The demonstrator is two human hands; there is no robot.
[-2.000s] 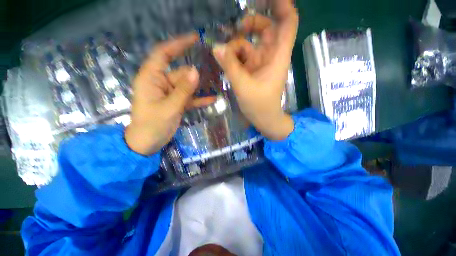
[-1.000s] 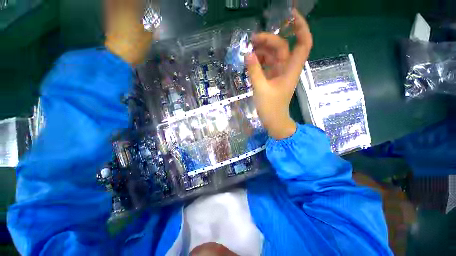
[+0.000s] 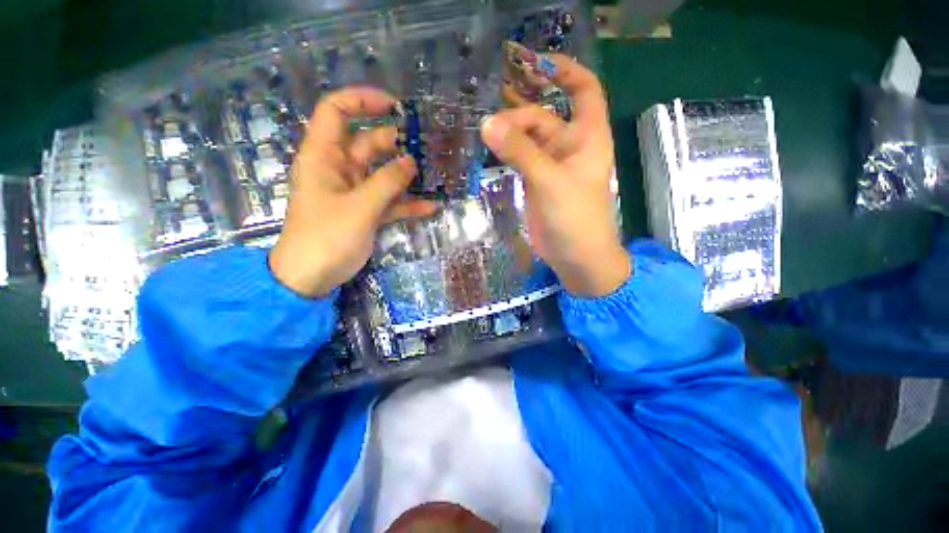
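My left hand (image 3: 349, 187) holds a dark blue circuit board (image 3: 412, 141) at its fingertips, above the clear blister tray (image 3: 312, 52). My right hand (image 3: 557, 156) is raised right of it, thumb and fingers bent. A small brownish piece with a bright blue patch (image 3: 529, 65) shows at its fingertips; whether it is held or lies in the tray behind is unclear. A shiny clear sticker sheet (image 3: 458, 255) with a dotted white edge strip lies on the tray below both hands. Boards (image 3: 177, 172) with silvery blocks sit in the tray pockets at the left.
A fanned whitish sheet stack (image 3: 88, 250) is left of the tray. A neat silver-grey stack (image 3: 728, 198) is at the right. A crinkled clear bag (image 3: 897, 156) lies far right. A blue sleeve of another person (image 3: 874, 318) shows at the right edge.
A second ago my left arm reached to the top left; now the left hand is back over the tray with a board. My right hand has shifted slightly left and down.
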